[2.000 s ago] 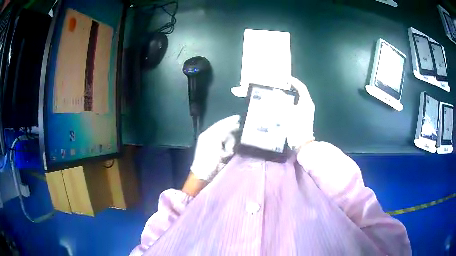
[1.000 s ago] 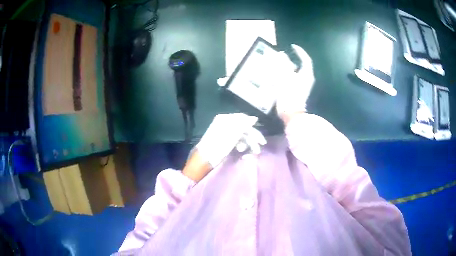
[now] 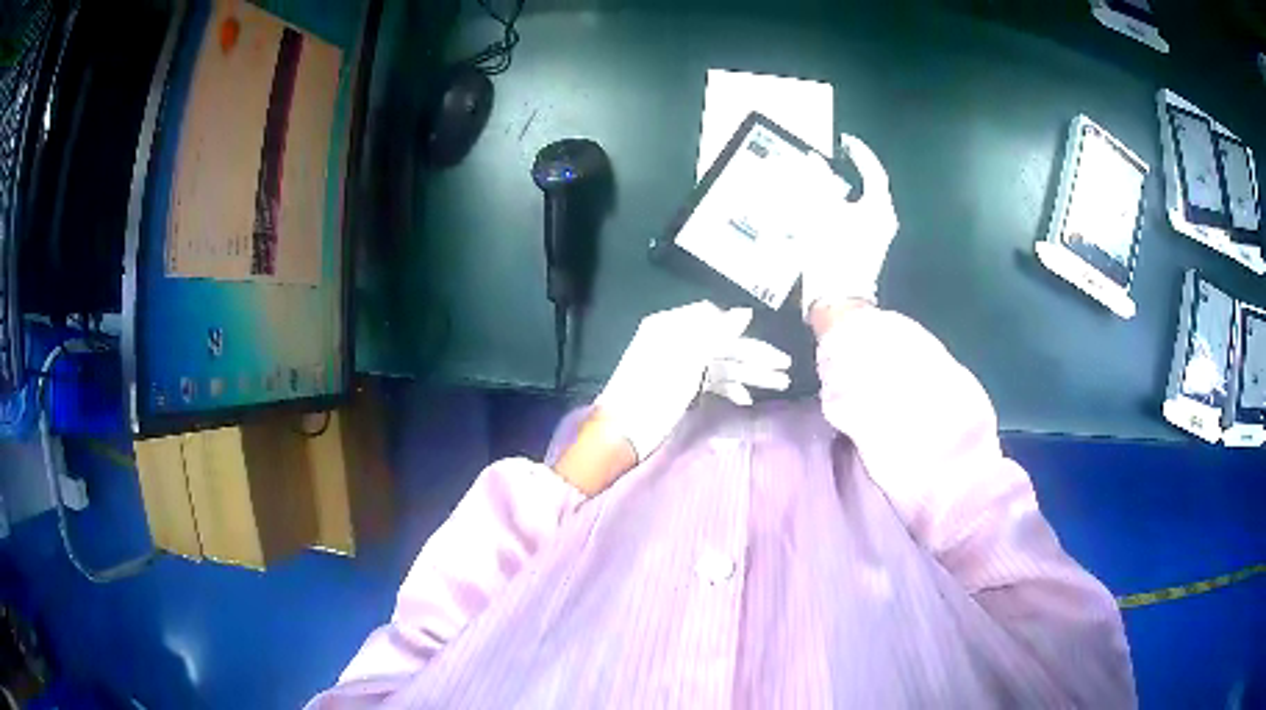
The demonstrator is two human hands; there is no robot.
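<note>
An e-reader [image 3: 750,208] with a pale lit screen and black border is tilted in the air over the bench. My right hand [image 3: 851,229], in a white glove, holds it by its right side. Behind it a white carrier tray [image 3: 771,97] lies on the bench, partly covered by the e-reader. My left hand [image 3: 683,364], also in a white glove, is below the e-reader near my smock, apart from it. Its fingers are apart and it holds nothing visible. A black barcode scanner [image 3: 571,208] lies left of the tray.
A monitor [image 3: 250,208] stands at the left, with tan boxes [image 3: 229,492] below it. A black mouse [image 3: 460,114] lies near the monitor. At the right, an e-reader in a tray [image 3: 1097,215] and several more devices [image 3: 1215,180] in white trays lie on the green bench [image 3: 958,153].
My left hand has let go of the e-reader. My right hand has turned the e-reader aslant and raised it partly over the tray. The whole view has shifted slightly.
</note>
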